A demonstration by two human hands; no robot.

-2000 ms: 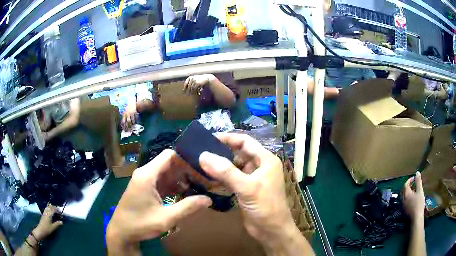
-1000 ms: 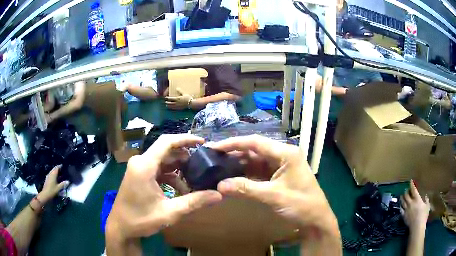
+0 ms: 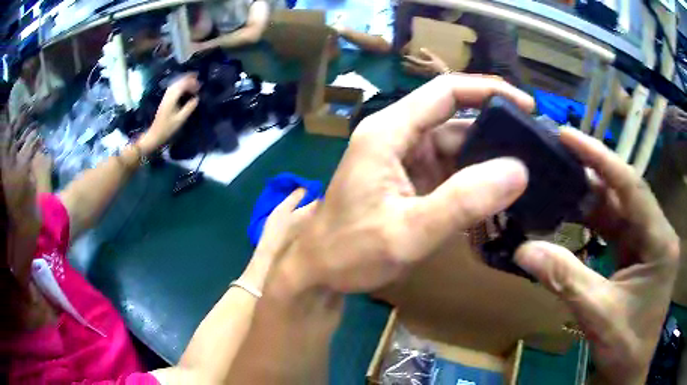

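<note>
A dark flat device (image 3: pixel 520 154) is held up close to the camera. My left hand (image 3: pixel 422 195) grips it with the thumb on its face. My right hand (image 3: pixel 618 263) is around its right edge, fingertips touching or very near it. Something small and dark shows below the device between my hands; I cannot tell what it is. Below my hands an open mailer box (image 3: pixel 482 301) has its brown lid raised. A clear zip-lock bag (image 3: pixel 407 365) and a blue instruction card (image 3: pixel 465 375) lie inside it.
At left, a person in pink holds a blue cloth (image 3: pixel 280 201) and reaches to an adapter pile (image 3: pixel 218 90) on a white sheet (image 3: pixel 233 158). Another open small carton (image 3: pixel 331 120) stands behind. A person across the bench holds a brown carton (image 3: pixel 441 46). Pale posts (image 3: pixel 636 128) stand at right.
The view has swung left and down, showing the pink-clad neighbour and the mailer box's inside. The device is tilted, and my left thumb now lies across its face.
</note>
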